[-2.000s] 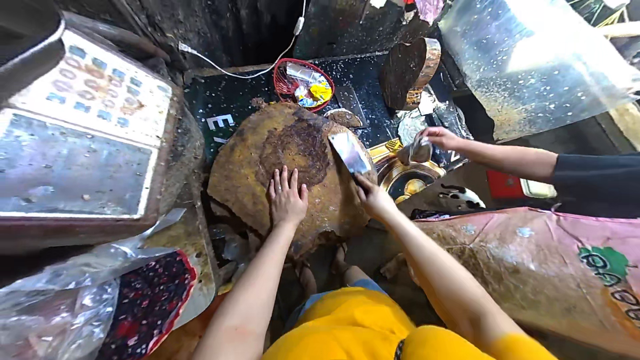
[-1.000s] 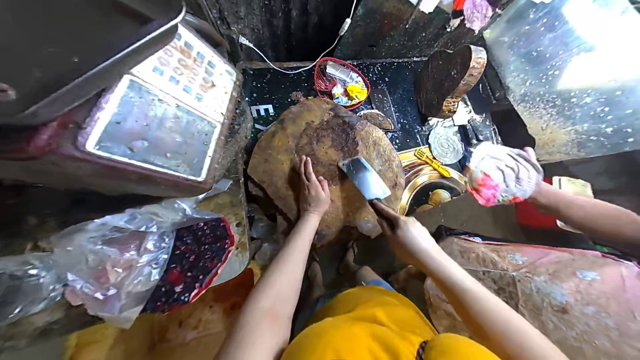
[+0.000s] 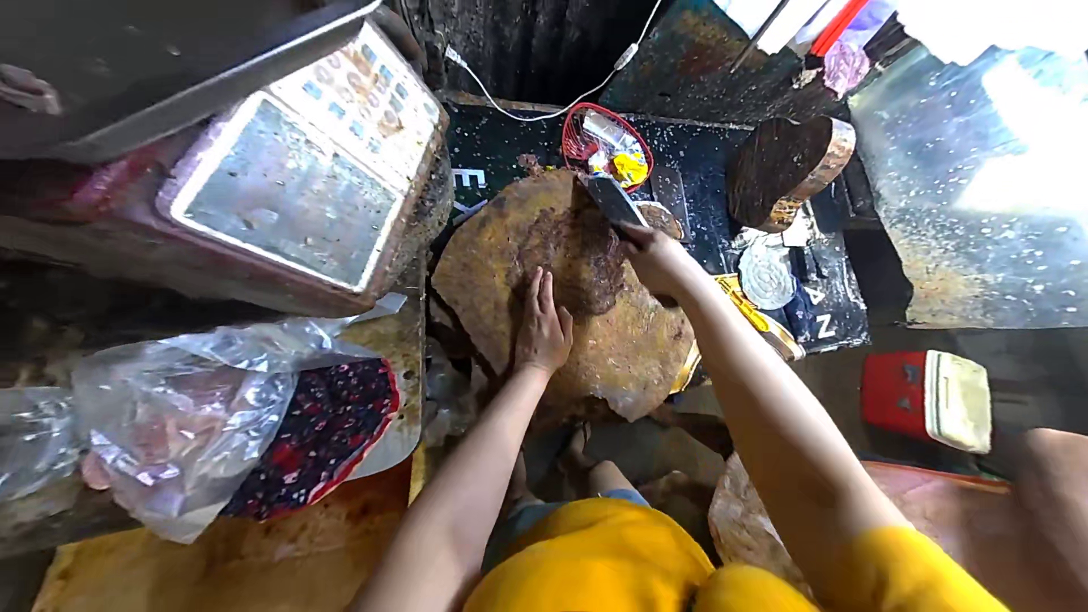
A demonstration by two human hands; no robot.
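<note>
A large, worn wooden chopping block [image 3: 629, 348] stands in front of me, with a dark, rough patch in its upper middle. My left hand [image 3: 544, 331] lies palm down on the block's left half, fingers extended, holding nothing. The handle of a cleaver [image 3: 614, 201] is in my right hand [image 3: 659, 259], at the block's upper right. Its metal blade points up and left over the far edge of the block, near a red plastic basket [image 3: 650, 161]. Whether the blade touches the wood I cannot tell.
A weighing scale [image 3: 289, 195] stands at the left, above clear plastic bags [image 3: 187, 416] and a dark patterned cloth [image 3: 314, 433]. Beyond the block's right side are a wooden slab [image 3: 778, 166] and a yellow-handled tool [image 3: 744, 302]. A red and white cooler box [image 3: 926, 399] sits farther right.
The cleaver in my right hand has moved from the block's right part to its far edge. Another person's hand, holding a pale bundle a second ago, has left the area beside the block.
</note>
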